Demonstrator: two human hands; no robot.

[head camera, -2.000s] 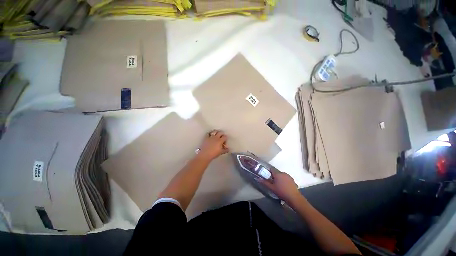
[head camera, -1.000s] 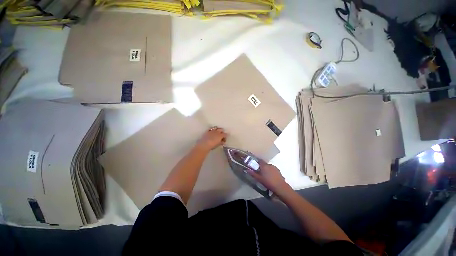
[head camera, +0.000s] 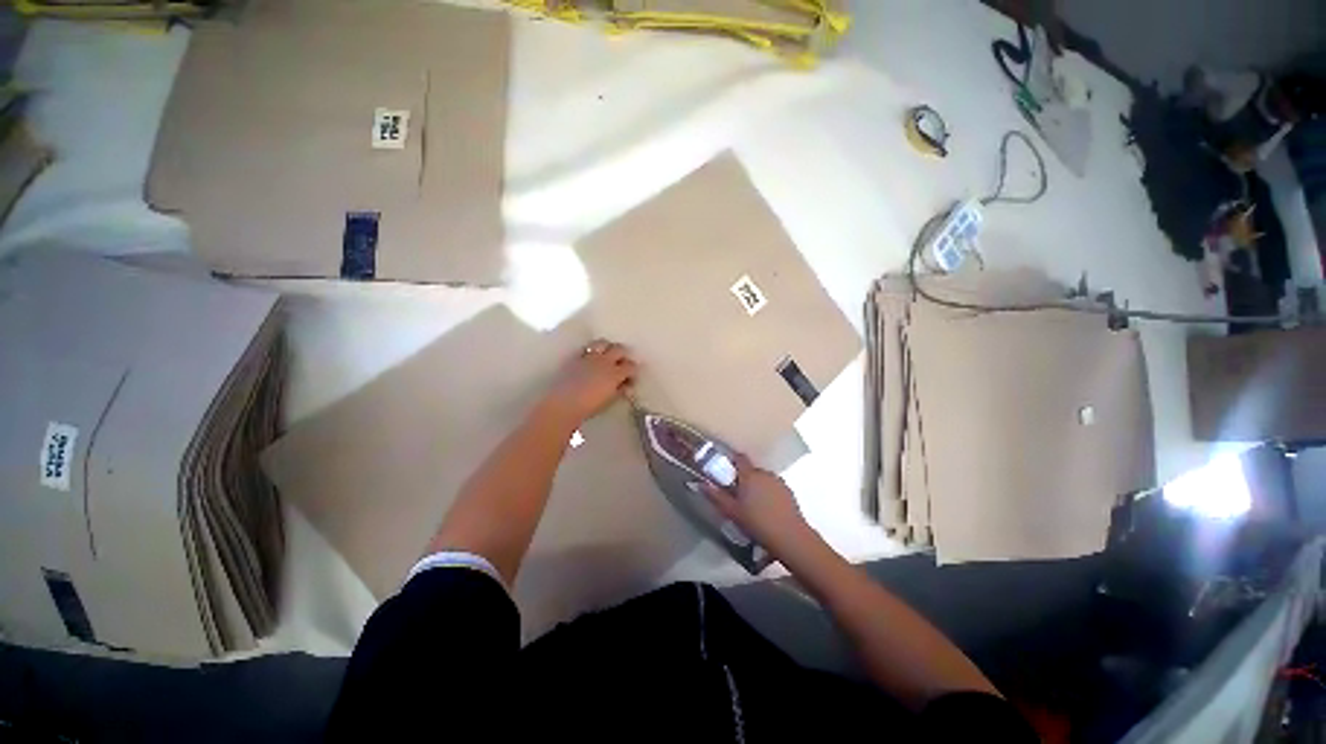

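A joined beige fabric panel (head camera: 684, 255) lies flat in front of me, two squares meeting near the middle, with a white label (head camera: 748, 295) and a dark label (head camera: 797, 381) on its upper right part. My right hand (head camera: 759, 512) is shut on the handle of an electric iron (head camera: 684, 462), whose pointed tip rests near the seam. My left hand (head camera: 593, 381) lies on the panel just left of the tip, its fingers bent; whether they pinch the fabric is hidden. A small white tag (head camera: 576, 439) shows beside my left forearm.
A beige stack (head camera: 117, 451) stands at left, another panel (head camera: 320, 160) behind it. A notched stack (head camera: 1025, 436) is at right, with a cable and white power block (head camera: 957, 237) beyond. A tape roll (head camera: 926, 131) and yellow-edged bundles (head camera: 727, 18) lie at the far side.
The iron and my right hand have moved left along the seam. My left hand has shifted slightly up and left. The small tag, covered one second ago, shows again. The view has shifted slightly.
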